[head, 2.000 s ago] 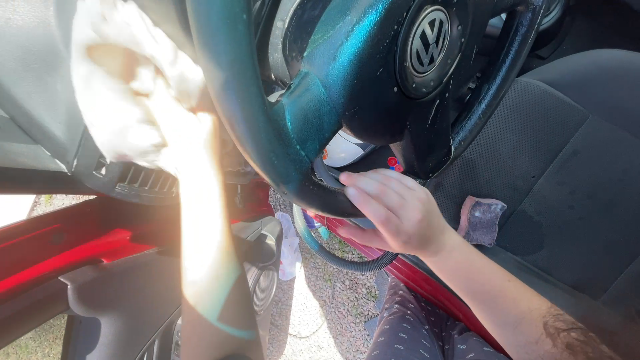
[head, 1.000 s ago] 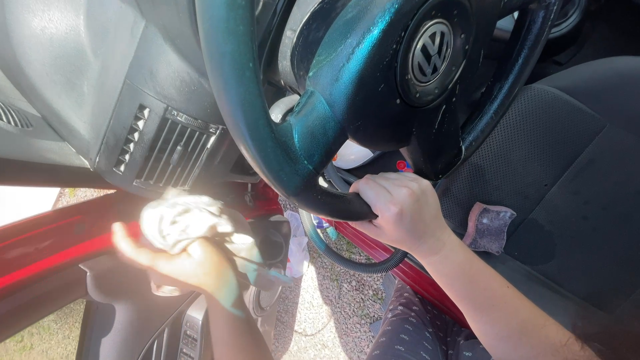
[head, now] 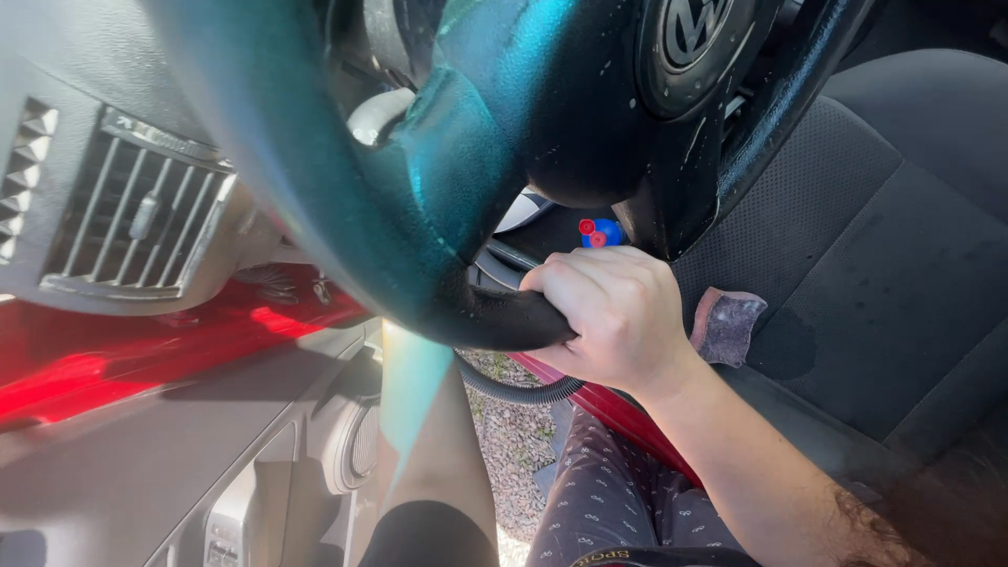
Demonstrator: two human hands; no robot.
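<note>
My right hand (head: 618, 315) is closed around the lower rim of a black Volkswagen steering wheel (head: 504, 319). Sunlight tints the wheel's left side teal. My left forearm reaches up from the bottom and passes behind the wheel, so the left hand is hidden, as is anything in it. Just beyond my right hand shows a blue item with red round parts (head: 602, 233). A worn sponge (head: 726, 327), pinkish at one edge and dark on its face, lies on the dark fabric seat (head: 858, 260) right of my right wrist.
A dashboard air vent (head: 142, 216) is at the left, above the red door frame (head: 181, 346) and the open door's grey inner panel (head: 157, 441). A black corrugated hose (head: 520, 391) curves below the wheel. Gravel (head: 512, 445) shows beside my legs in patterned trousers.
My left hand, last seen with a white cloth beside the vent, has gone out of sight behind the wheel. My right hand still grips the rim. The view has moved closer to the wheel.
</note>
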